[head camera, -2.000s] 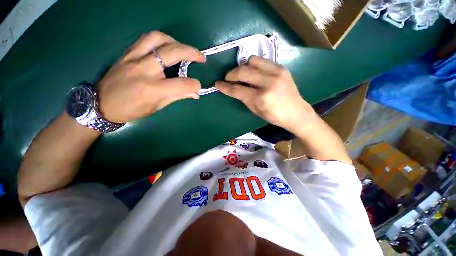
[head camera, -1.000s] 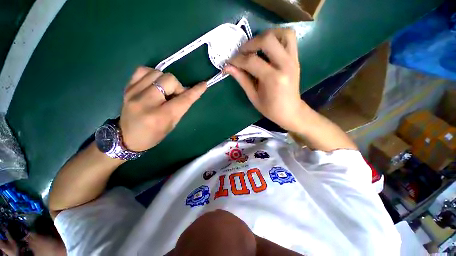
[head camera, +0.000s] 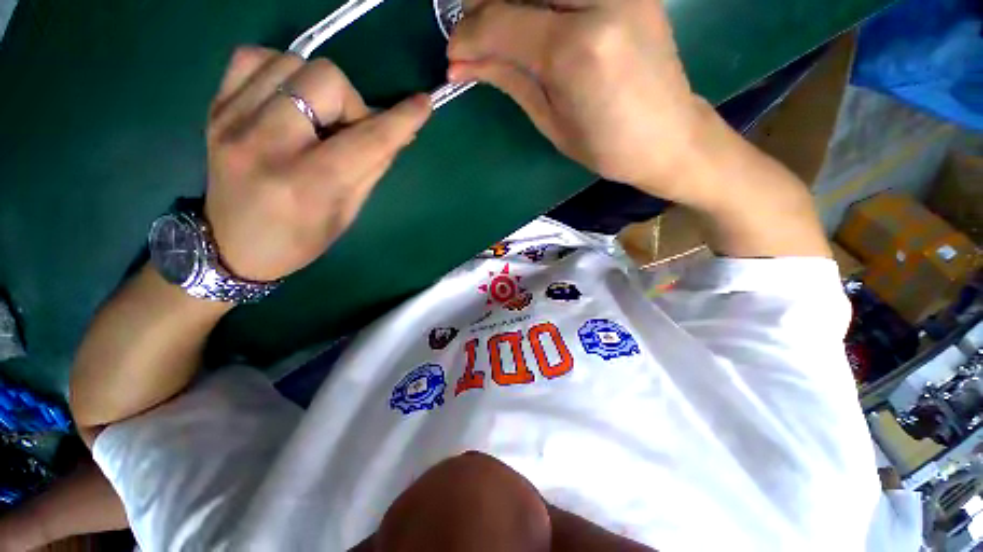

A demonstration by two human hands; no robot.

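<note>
A white loop-shaped plastic housing [head camera: 336,26] is held over the dark green tabletop [head camera: 108,119] at the top of the view. The upper edge of the picture cuts it off. My left hand [head camera: 296,156], with a ring and a wristwatch, grips the loop's near-left end, its index finger along the lower rim. My right hand [head camera: 587,92] is at the rounded end, thumb and fingers pinched on the lower rim. It hides most of the rounded end. Whether it also holds a thin strip, I cannot tell.
An open brown carton [head camera: 803,113] stands below the table edge on the right. Blue cloth [head camera: 932,59] is at the upper right. More cartons [head camera: 911,253] and metal parts lie lower right. Blue items [head camera: 27,412] and part of another person's arm [head camera: 65,512] show at the lower left.
The view has shifted, so the housing and my right hand sit higher in the picture. The small parts box has left the view. Both hands still hold the housing.
</note>
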